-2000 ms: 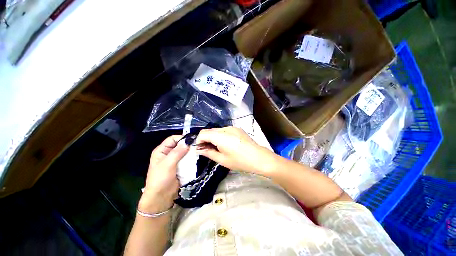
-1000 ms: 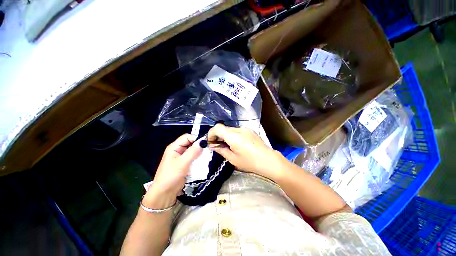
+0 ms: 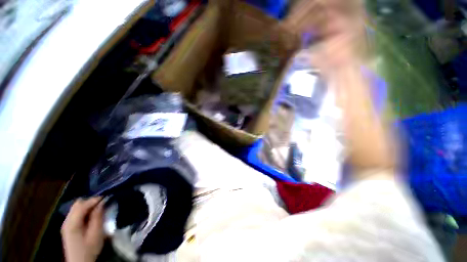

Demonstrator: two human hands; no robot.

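Note:
The dark garment with pale wavy trim lies bunched in the lap at the lower left. My left hand pinches its left edge between thumb and fingers. My right hand is raised far out at the upper right, over the crate side, and is badly blurred. Whether it holds a needle or thread cannot be seen. A clear polybag with a handwritten white label lies just beyond the garment.
An open cardboard box with a bagged olive garment stands ahead. A blue crate with bagged garments is right of it. Dark red cloth lies by the thigh. The white-topped table curves along the left. Another blue crate is at right.
My right hand has left the garment and swung far out to the upper right. My left hand still holds the garment, now lower and further left in view. The camera view has turned right.

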